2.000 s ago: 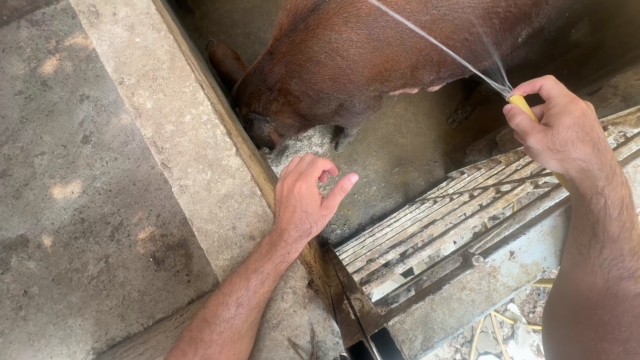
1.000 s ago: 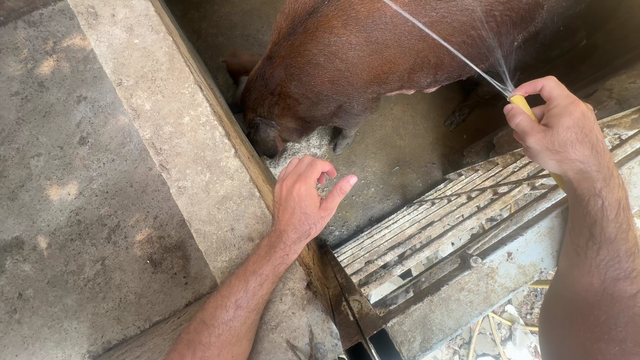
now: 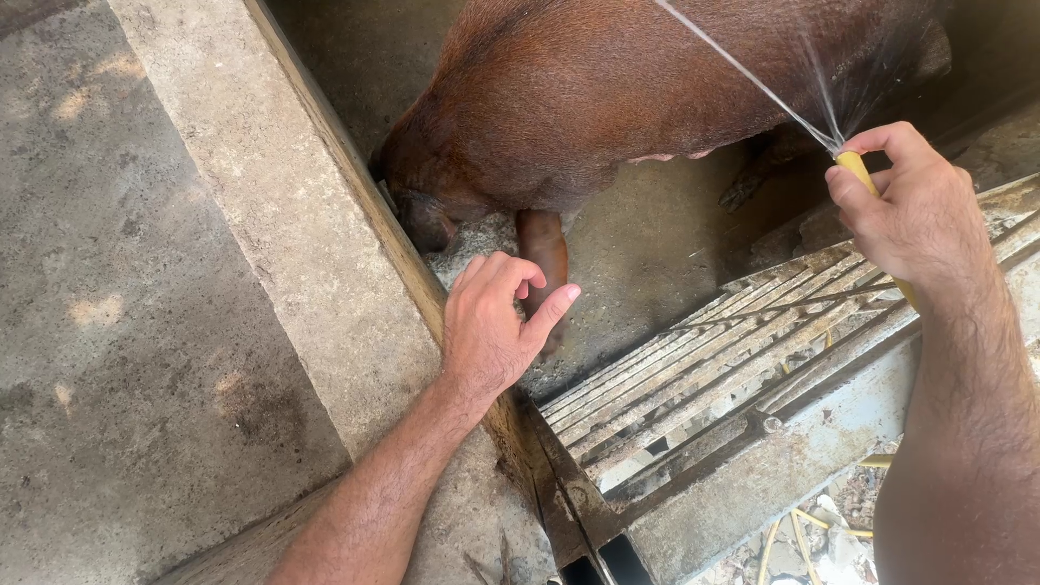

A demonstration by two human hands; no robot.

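My right hand (image 3: 918,207) grips the end of a yellow hose (image 3: 858,172), with thumb and forefinger at its mouth. Water (image 3: 751,77) sprays from there in a thin jet up and to the left, and a finer fan goes upward over a reddish-brown pig (image 3: 585,89). Beyond my hands the pig stands in a concrete pen, its head low at the pen wall by some pale wet matter (image 3: 479,244). Empty, with fingers loosely curled and thumb apart, my left hand (image 3: 496,321) is over the wall's inner edge, in front of the pig's foreleg (image 3: 542,252).
A broad concrete wall top (image 3: 284,195) runs down the left of the pen, beside a concrete floor (image 3: 122,325). At the lower right is a rusty metal gate with bars (image 3: 715,349). Beyond it, more yellow hose (image 3: 800,544) lies on rubble.
The pig's foreleg now shows stretched forward behind my left hand, where earlier only a small part of it showed. Both hands keep their places, and the water still sprays.
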